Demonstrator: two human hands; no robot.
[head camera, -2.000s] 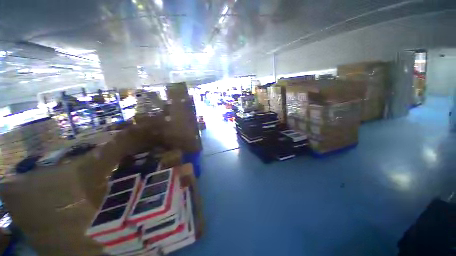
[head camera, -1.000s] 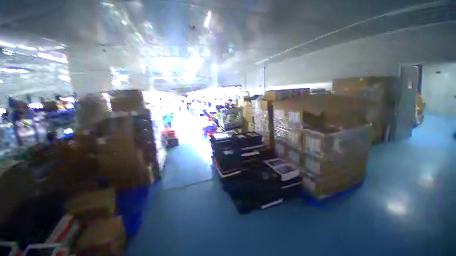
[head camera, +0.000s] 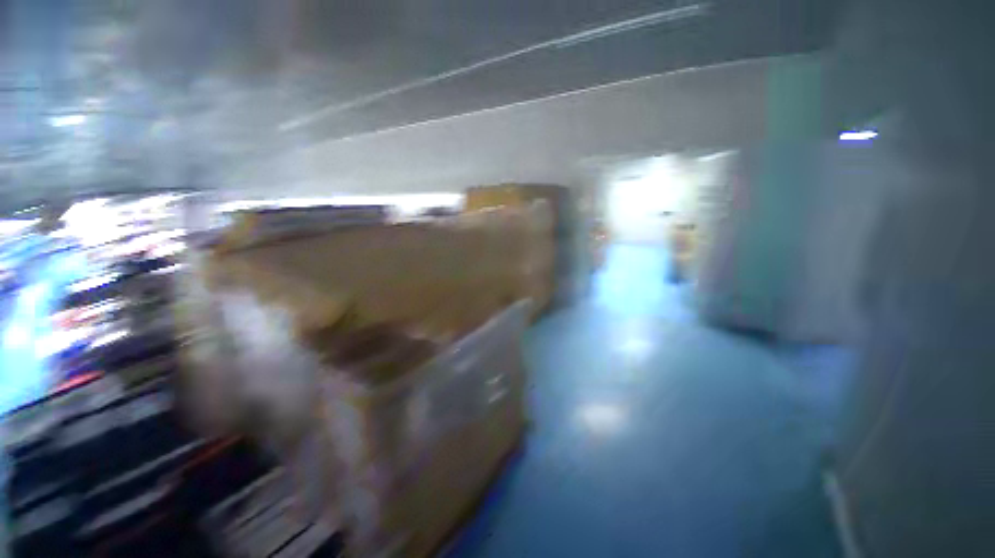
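Neither my left hand nor my right hand is in the picture. The frame is blurred. Nearest in front of me, left of centre, stands a large block of stacked brown cartons (head camera: 436, 436), with pale wrap or labels on its sides. Dark stacked trays (head camera: 109, 469) lie at the lower left, beside the cartons; their details are smeared.
Blue floor (head camera: 633, 436) runs along the right side of the cartons to a bright doorway (head camera: 638, 202). More cartons (head camera: 518, 202) stand behind the block. A pale wall or partition (head camera: 927, 381) is close on the right, with a greenish vertical strip (head camera: 769, 207) farther back.
The view has turned right and moved nearer to the carton block. Cartons and dark trays have shifted left in the picture. The white and red boxes at lower left have left view.
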